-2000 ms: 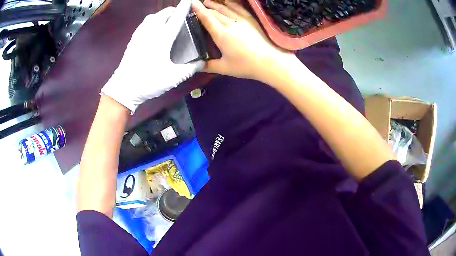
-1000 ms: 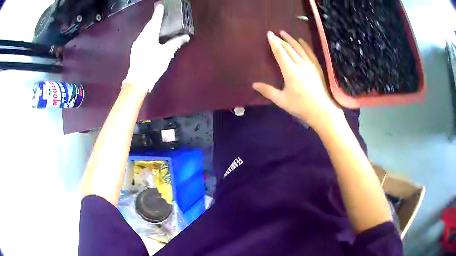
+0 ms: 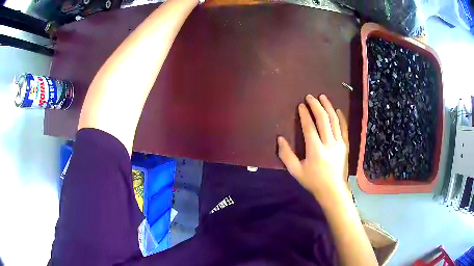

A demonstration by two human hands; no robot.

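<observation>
The dark red-brown work board (image 3: 228, 88) lies in front of me. My right hand (image 3: 322, 150) is bare and rests flat on its front right part, fingers spread, holding nothing. My left forearm reaches across the board to the top edge; my left hand is cut off there, with only a sliver of white glove at the wrist. The fixture is not in view. The reddish-orange parts tray (image 3: 364, 104), full of small black workpieces (image 3: 400, 114), stands right of my right hand. A small metal pin (image 3: 347, 86) lies between my right hand and the tray.
A blue-white-red spray can (image 3: 44, 92) lies at the board's left edge. Black bars and dark machinery are at the upper left. A dark plastic bag (image 3: 387, 13) is behind the tray. Blue bins (image 3: 160, 187) are below the board's front edge. A cardboard box (image 3: 379, 241) and red stool (image 3: 436, 258) are lower right.
My left hand has moved forward with the dark grey fixture, out of the top of the picture. My right hand has let go and lies on the board. The view has shifted, showing the whole tray.
</observation>
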